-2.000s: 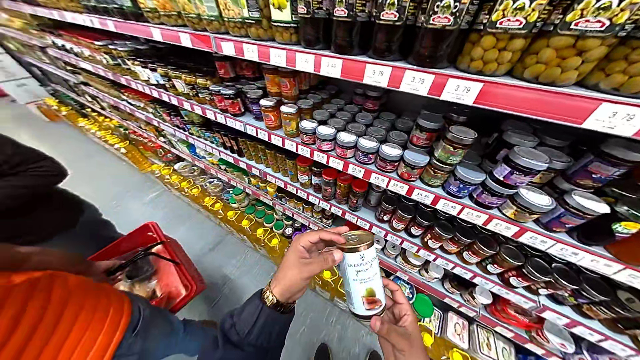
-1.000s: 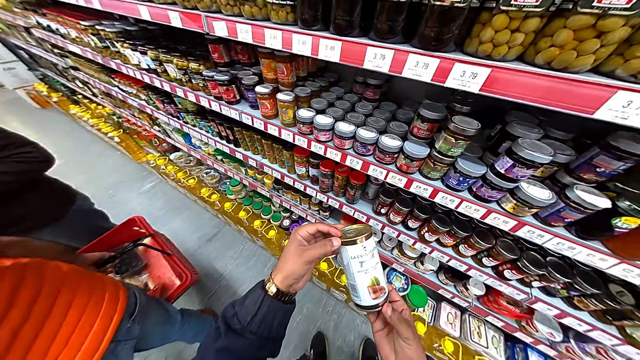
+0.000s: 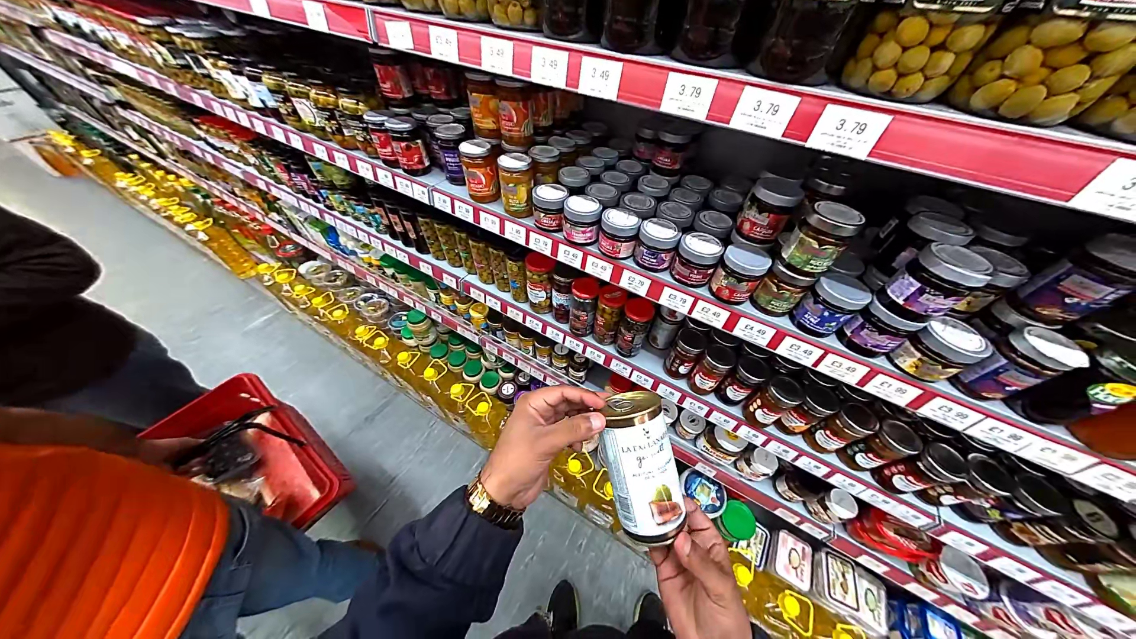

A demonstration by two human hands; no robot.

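Observation:
A tall tin can (image 3: 646, 475) with a gold-coloured lid and a white printed label is held tilted in front of the shelves. My left hand (image 3: 543, 444), with a gold-coloured wristwatch (image 3: 493, 504) at the wrist, grips the can near its top, thumb and fingers at the rim. My right hand (image 3: 701, 568) holds the can from below, its fingers at the bottom edge. The label faces me. Behind the can are lower shelves with jars and flat packs, and a green-lidded tub (image 3: 737, 521) close to its right side.
Long shelves hold rows of glass jars (image 3: 657, 244), with large jars of olives (image 3: 914, 53) on top. Yellow oil bottles (image 3: 408, 359) stand along the floor. At the left are a person in an orange padded garment (image 3: 98, 541) and a red shopping basket (image 3: 333, 470) with things in it.
Both hands keep hold of the can. Its label is turned a little compared with two seconds ago.

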